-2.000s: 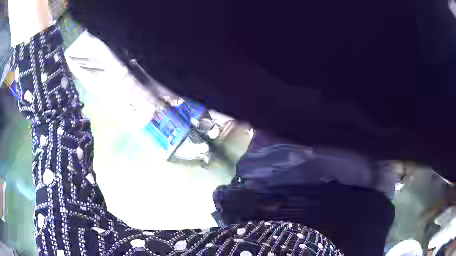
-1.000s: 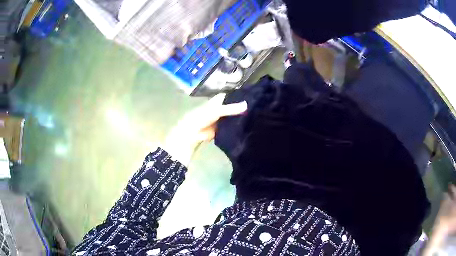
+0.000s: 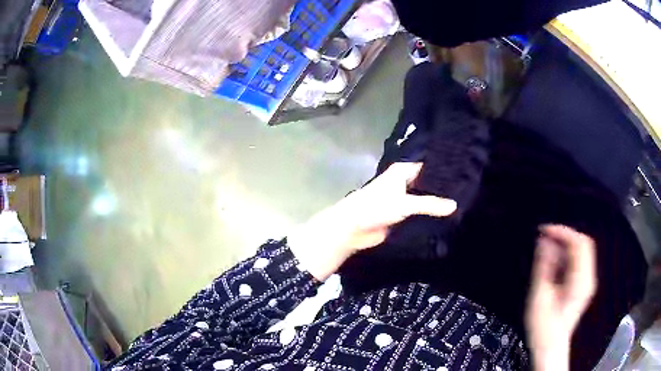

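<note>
A black garment (image 3: 507, 174) lies over my lap, with a ruched part near its middle. My left hand (image 3: 373, 216) is over the garment's left part, thumb and index finger apart at the ruched cloth; I cannot tell if it pinches any. My right hand (image 3: 562, 272) is blurred over the garment's right part, fingers curled. Whether it holds a needle or thread is too blurred to tell.
A grey fabric-lined bin (image 3: 174, 51) and a blue plastic crate (image 3: 272, 61) stand at the upper left, with shoes (image 3: 326, 76) beside them. A white table with a yellow edge (image 3: 616, 80) is at the upper right. More black cloth (image 3: 478, 18) hangs at the top.
My left hand has moved right and further onto the garment. My right hand has come in from the right edge over the cloth. The garment has spread over my lap, showing its ruched part.
</note>
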